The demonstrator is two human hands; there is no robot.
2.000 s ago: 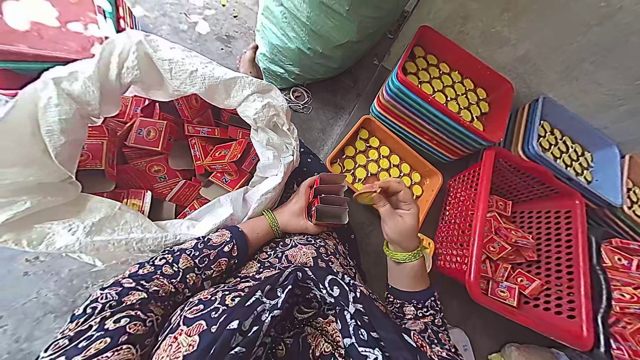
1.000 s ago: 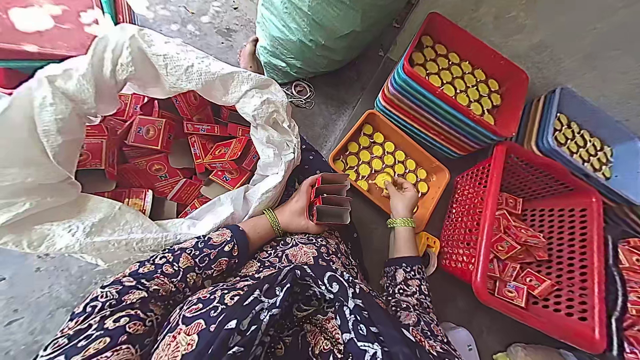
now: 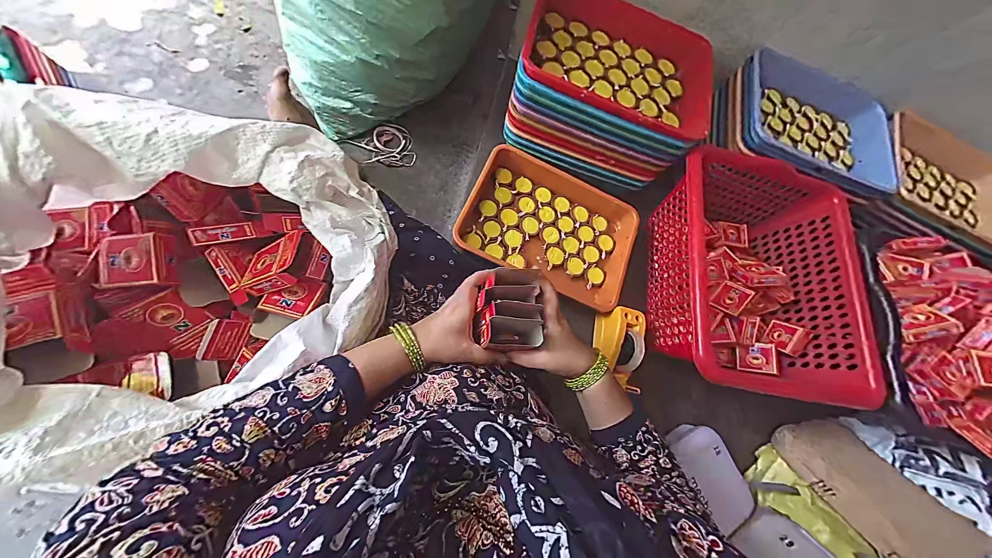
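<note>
My left hand (image 3: 451, 322) grips the left side of several small red cardboard boxes (image 3: 511, 314), stacked together with their open ends up. Around their right side and lower edge closes my right hand (image 3: 559, 341). The insides that show are grey; whether anything lies deep in them cannot be told. Just beyond my hands is an orange plastic tray (image 3: 624, 232) of round yellow-topped pieces, with a gap in its rows near my right hand. At my left, a white woven sack (image 3: 353, 225) holds many red boxes (image 3: 136, 260), some with open ends.
A red perforated basket (image 3: 868, 325) with small red packets stands at right, near a heap of more packets (image 3: 930, 325). Behind are stacked trays (image 3: 597, 128) and a blue tray (image 3: 876, 132). A yellow tape dispenser (image 3: 620, 325) lies beside my right wrist. A green sack (image 3: 372, 62) and someone's foot (image 3: 287, 97) are beyond.
My right hand has moved from the orange tray back to the boxes and now holds them along with my left. Two seconds ago it held a round yellow piece beside them.
</note>
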